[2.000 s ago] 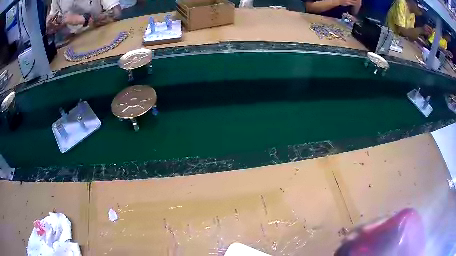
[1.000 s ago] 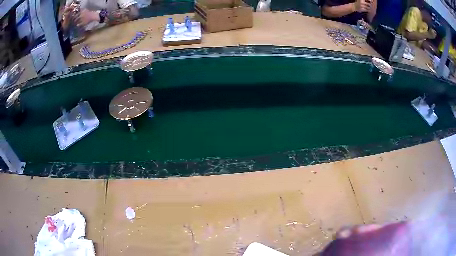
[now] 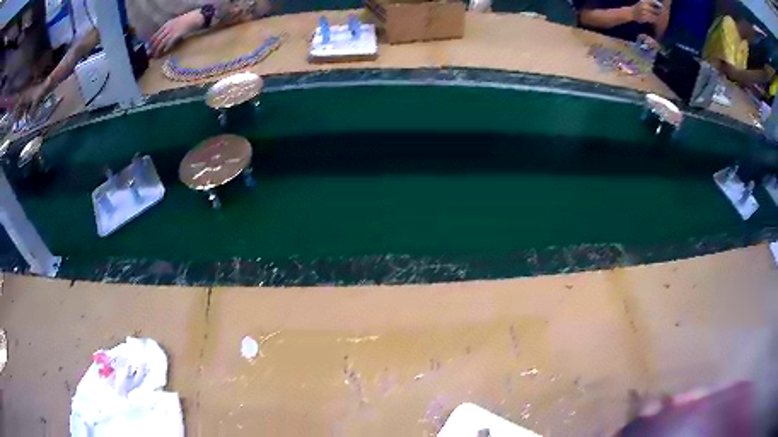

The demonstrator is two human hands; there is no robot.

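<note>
A blurred red-pink shape is cut off at the bottom right corner. I cannot tell whether it is my right hand or a thing in it. Left of it, a white rounded plate lies on the tan bench, cut off by the bottom edge, with a small grey post showing. A crumpled white cloth with a red spot lies at the bench's left. My left hand is out of the picture.
The green belt carries a round copper-coloured plate on legs, white plates with posts and smaller discs. Across it are a cardboard box, small parts and people's hands. A white scrap lies on my bench.
The view has shifted, so bench and far-side things sit further right. The red-pink shape is lower and further right. At the far left, another person's arm now reaches out over the opposite bench.
</note>
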